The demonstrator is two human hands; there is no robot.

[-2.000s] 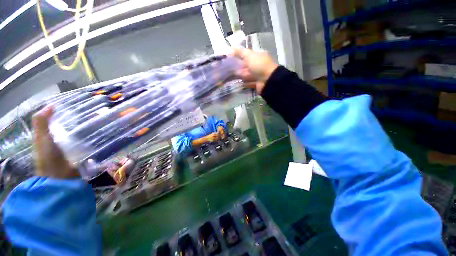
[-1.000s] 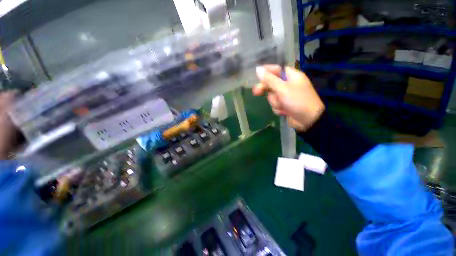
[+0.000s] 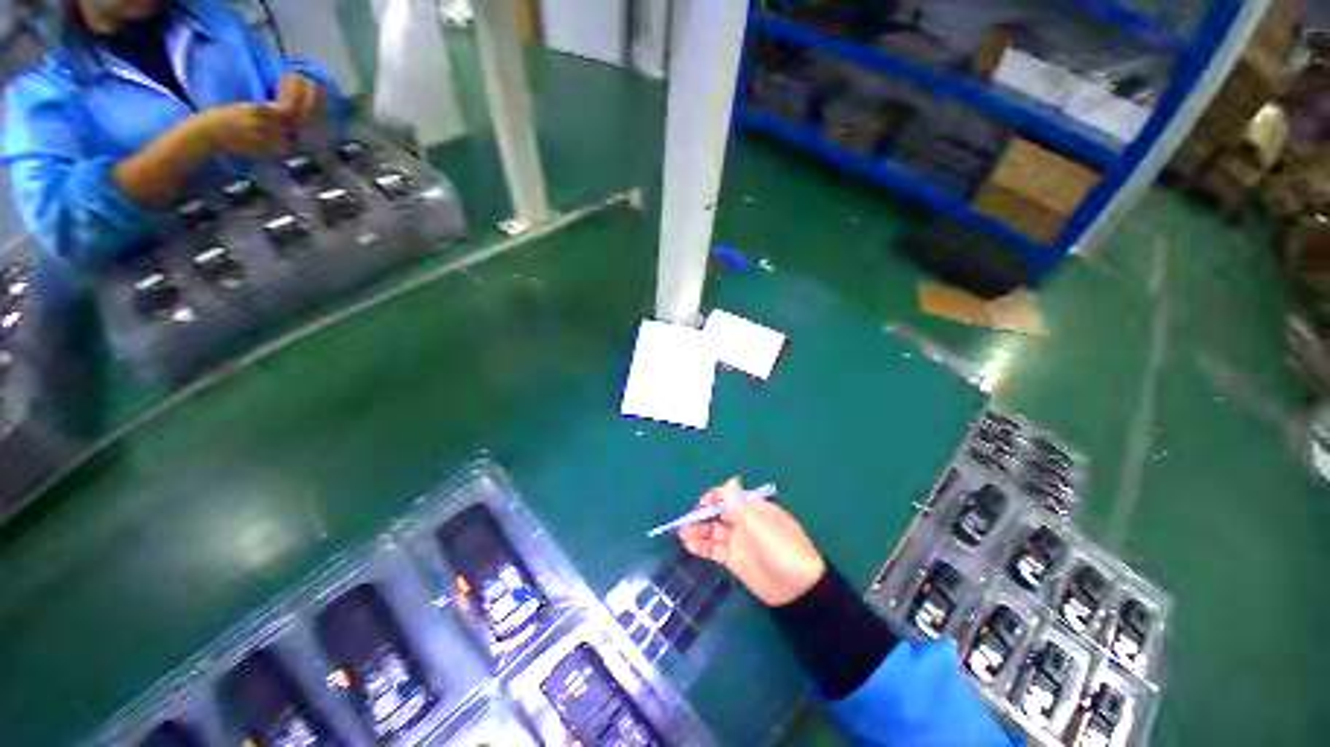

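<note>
My right hand [image 3: 756, 547] holds tweezers [image 3: 715, 509], slim and pale, with the tip pointing left, above the green mat. A clear blister tray [image 3: 489, 480] lies at the lower left with several black units [image 3: 492, 566] in its pockets; blue-white electronics and small orange specks show at their ends. Small black pads [image 3: 702, 594] and a pale patch with a grid lie on the mat between my hand and the tray. My left hand is out of the picture.
Another tray of black units [image 3: 1039, 562] is at the right. White sheets [image 3: 670, 375] lie by a white post [image 3: 697, 175]. A person in a blue smock [image 3: 219, 134] works across the bench behind a tray [image 3: 299, 263]. Blue racks [image 3: 890, 80] stand at the back right.
The view has turned down and to the right. The clear tray stack held up by both hands is out of view. My right hand has come down to the mat, now with tweezers.
</note>
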